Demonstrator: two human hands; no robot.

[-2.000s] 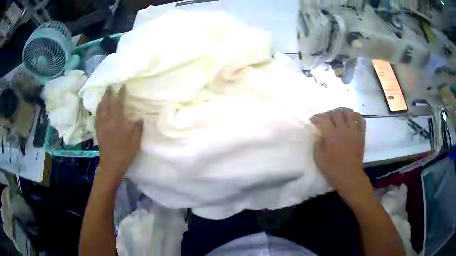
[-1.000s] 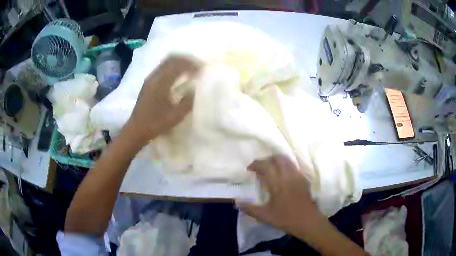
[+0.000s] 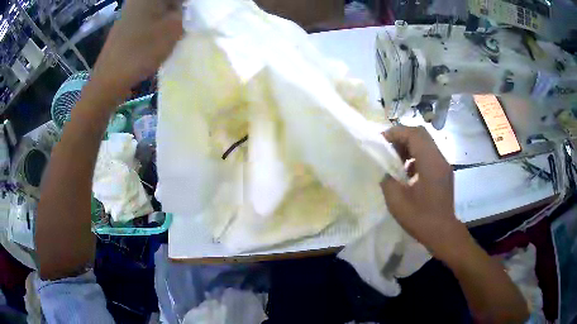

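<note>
The large cream garment fabric (image 3: 297, 183) is spread and partly lifted over the white table, with a whiter edge running from upper left to right. My left hand (image 3: 148, 38), at the top left, is raised and holds the fabric's upper corner; its fingertips are partly hidden. My right hand (image 3: 417, 183) pinches the whiter edge left of the phone and below the machine head. Part of the fabric hangs over the table's front edge below my right hand. A short dark strip (image 3: 235, 147) shows against the cloth.
The sewing machine (image 3: 443, 73) stands at the upper right. A lit smartphone (image 3: 497, 124) lies under its arm, with small metal tools (image 3: 536, 169) near the right edge. A green basket (image 3: 130, 229) with white cloth is at left, beside a teal fan (image 3: 68, 98).
My left hand has risen to the upper left, lifting the fabric. My right hand has moved up and right with the whiter edge. The fabric is opened out, and the dark strip now shows.
</note>
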